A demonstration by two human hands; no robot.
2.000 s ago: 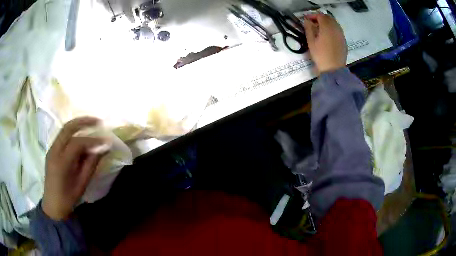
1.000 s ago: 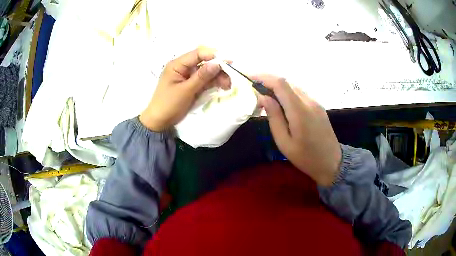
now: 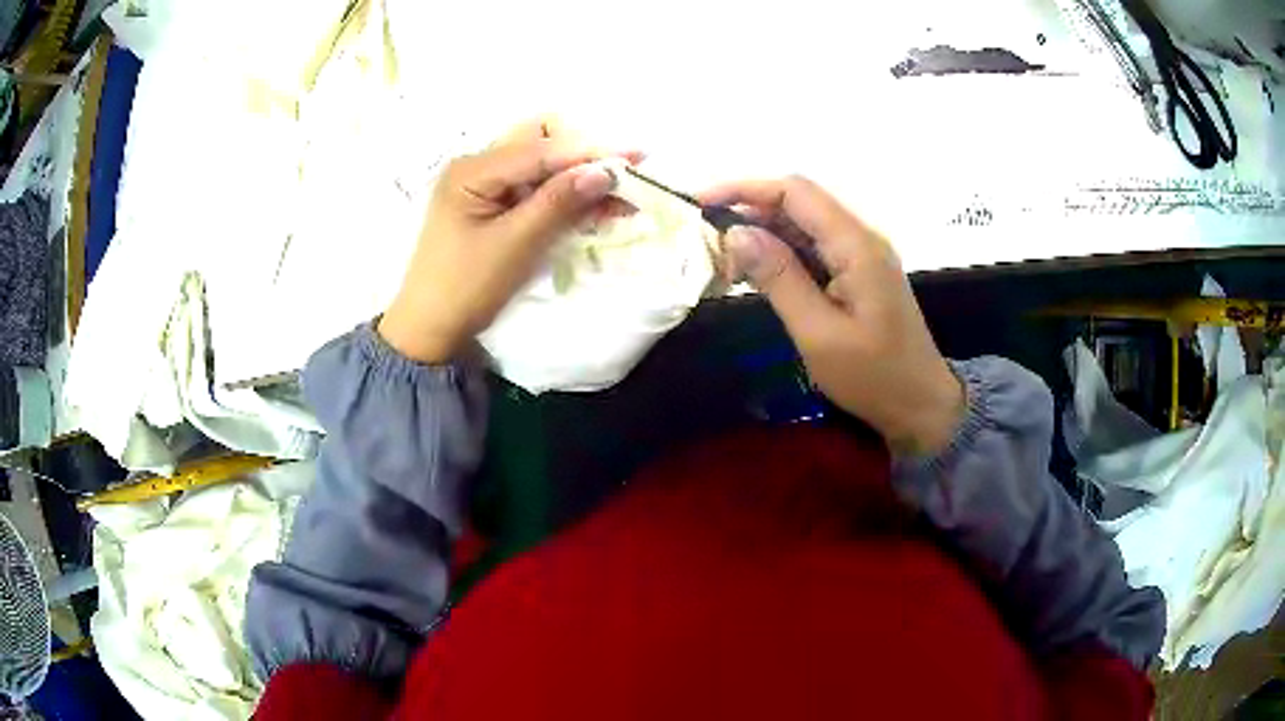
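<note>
A white garment piece [image 3: 599, 317] hangs bunched between my hands over the table's front edge. My left hand [image 3: 500, 226] pinches its upper edge between thumb and fingers. My right hand [image 3: 846, 289] holds a small pointed tool [image 3: 665, 186] with a dark handle. Its thin shaft points left, and its tip meets the cloth at my left fingertips. The tip itself is hidden or too small to tell. Some cloth also lies against my right fingers.
Black-handled shears [image 3: 1198, 120] lie at the table's back right, beside a slim silver tool [image 3: 1120, 57]. White cloth covers the table's left. Cloth heaps sit low left [image 3: 183, 592] and right [image 3: 1198, 507] near yellow frames. A printed ruler [image 3: 1170, 195] runs along the front edge.
My right hand has left the shears area and come to the middle with the pointed tool. My left hand has moved inward, holding the cloth. In the last second both shifted slightly up.
</note>
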